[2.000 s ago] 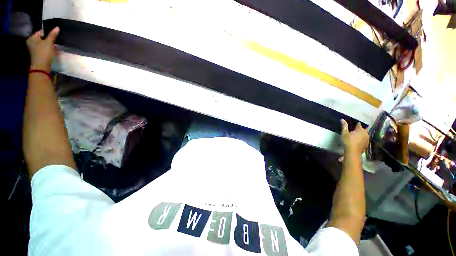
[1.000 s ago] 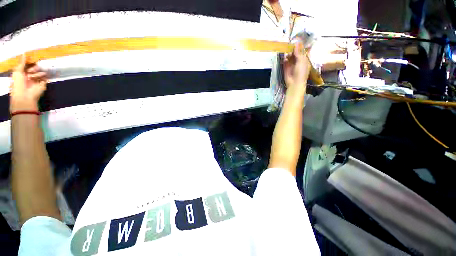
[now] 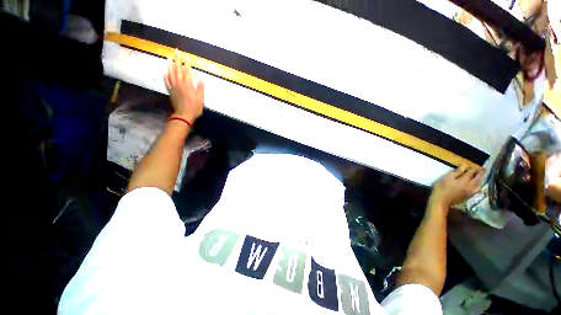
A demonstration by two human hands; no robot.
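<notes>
A long black fabric strip (image 3: 246,66) lies flat across the white table cover. The yellow template (image 3: 280,92) lies on it along its near side, with a thin black edge showing on the near side. The template's left end sticks out past the strip. My left hand (image 3: 184,89) rests on the template left of the middle, fingers extended and apart. My right hand (image 3: 458,183) is at the template's right end, fingertips bent onto it; whether they grip it is hard to tell.
The steam iron (image 3: 518,178) stands at the table's right end, close to my right hand. Wider black strips (image 3: 430,37) lie farther across the table (image 3: 369,77). Red-dark looped handles (image 3: 534,64) are at the far right. A pale wrapped bundle (image 3: 138,132) is below the table's left part.
The yellow template has moved from behind the black strip onto it. Both hands have come nearer with it, and the left now lies flatter. The view has also swung.
</notes>
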